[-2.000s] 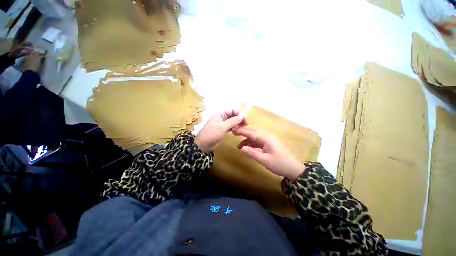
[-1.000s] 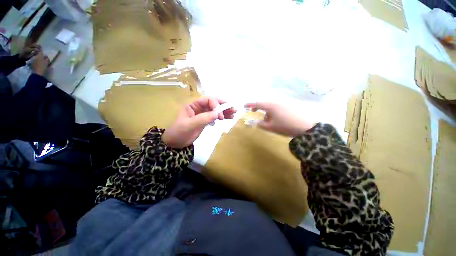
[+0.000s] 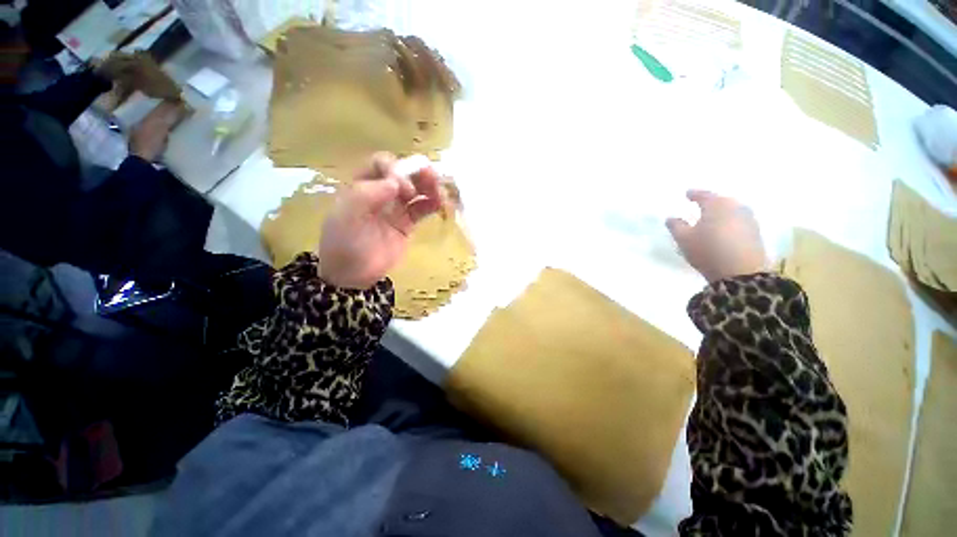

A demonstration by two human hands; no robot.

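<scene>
My left hand (image 3: 367,231) is raised over the left pile of tan blanks (image 3: 425,262), with a small white piece (image 3: 411,165), seemingly part of a white strip, between its fingertips. The strip's full length cannot be made out. My right hand (image 3: 722,239) is over the bright tabletop at the right, its thumb and fingers apart, with nothing visible in it. Faint clear plastic (image 3: 640,222) lies by its fingertips, washed out by glare. A kraft blank (image 3: 582,388) lies flat in front of me, touched by neither hand.
Another tan pile (image 3: 357,100) lies at the upper left. Long kraft blanks (image 3: 855,367) lie at the right, partly behind my right forearm. A green object (image 3: 652,63) and striped tan stacks (image 3: 829,89) are at the far side. Another person's hands (image 3: 155,128) are at far left.
My hands have moved apart: the left up and left with the white piece, the right away to the right. The blank in front is now uncovered. The camera view has shifted.
</scene>
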